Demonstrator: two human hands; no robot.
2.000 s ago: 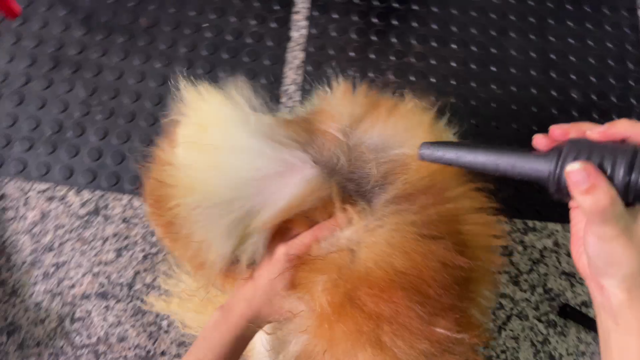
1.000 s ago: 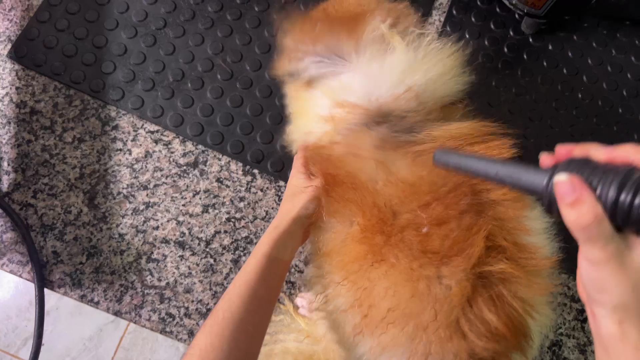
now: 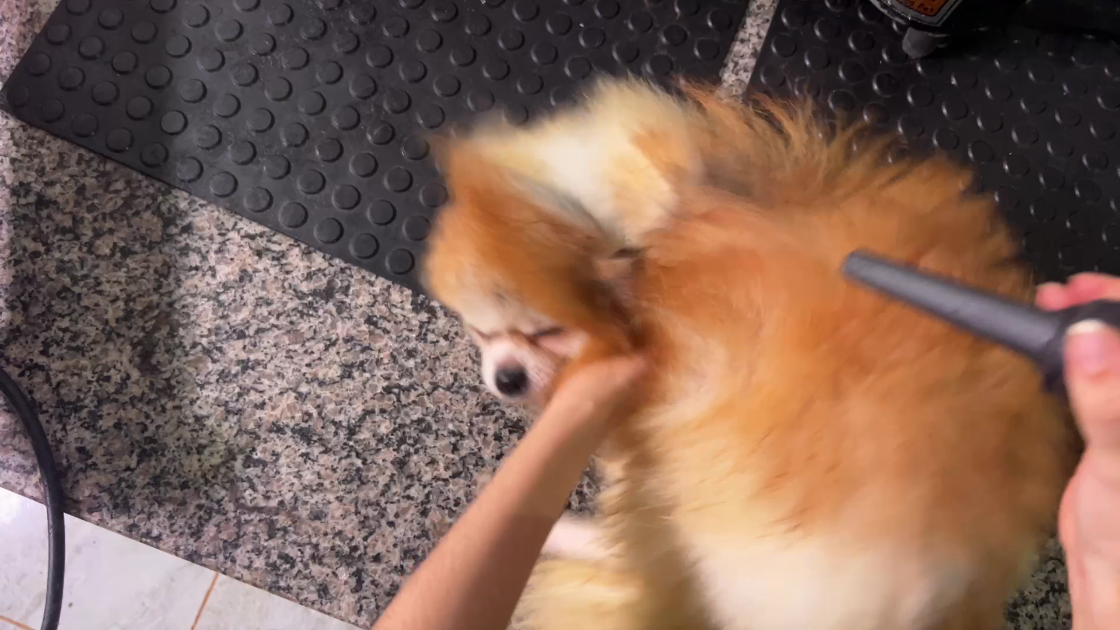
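Note:
A fluffy orange and cream dog [image 3: 787, 394] stands on a granite surface, its head turned to the left and its eyes looking closed. My left hand [image 3: 604, 389] is under the dog's chin and neck, its fingers buried in the fur. At the right edge, my right hand [image 3: 1094, 394] holds a black pet dryer nozzle [image 3: 954, 302] by its thick end. The narrow tip points left at the fur of the back, which is ruffled and partly blurred.
Black rubber mats with raised round studs [image 3: 289, 131] lie on the speckled granite [image 3: 262, 402] behind the dog. A black hose or cable [image 3: 44, 490] curves down the left edge over white tiles [image 3: 131, 569]. A dark appliance [image 3: 927, 17] is at the top right.
The dog's head, a blur facing away a second ago, now shows its muzzle at the left. My left hand has moved from its neck side to under the chin. The nozzle stays in my right hand.

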